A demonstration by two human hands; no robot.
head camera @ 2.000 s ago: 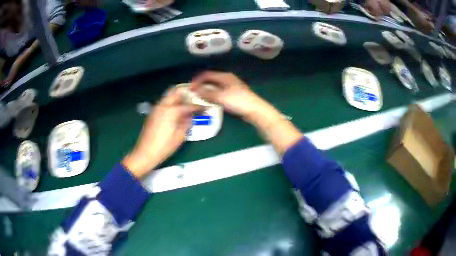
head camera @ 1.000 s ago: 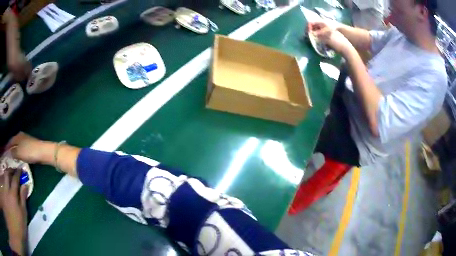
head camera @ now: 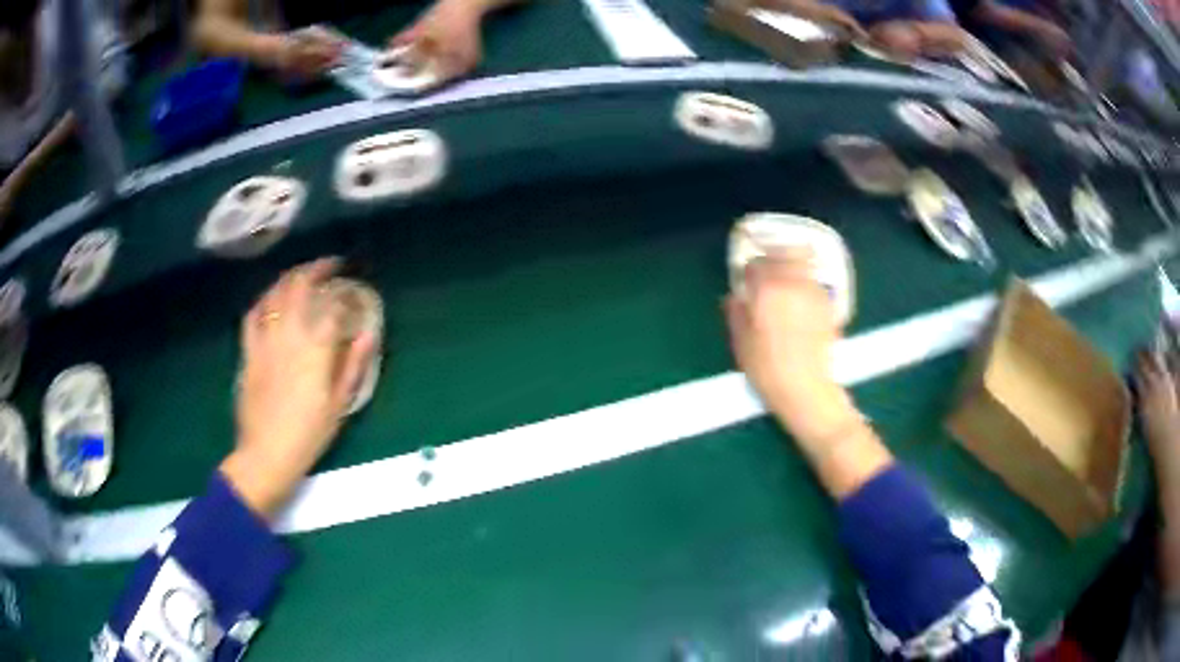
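My left hand (head camera: 291,369) is on an off-white housing (head camera: 366,339) on the dark green belt at the left. Its fingers curl over the housing and hide most of it. My right hand (head camera: 786,330) is on another off-white housing (head camera: 835,265) on the belt at the right. The fingers cover its middle, and the rounded far rim shows beyond them. Both hands are slightly blurred, so the details inside the two housings cannot be told.
A housing with a blue part (head camera: 78,433) lies at the far left. More housings (head camera: 391,164) lie along the belt's far side. A cardboard box (head camera: 1055,395) stands on the bench at right. A blue bin (head camera: 197,104) and other people's hands (head camera: 447,39) are across the line.
The view has swung back from the right side to the belt. My hands, together at one housing earlier, are now wide apart, each on its own housing.
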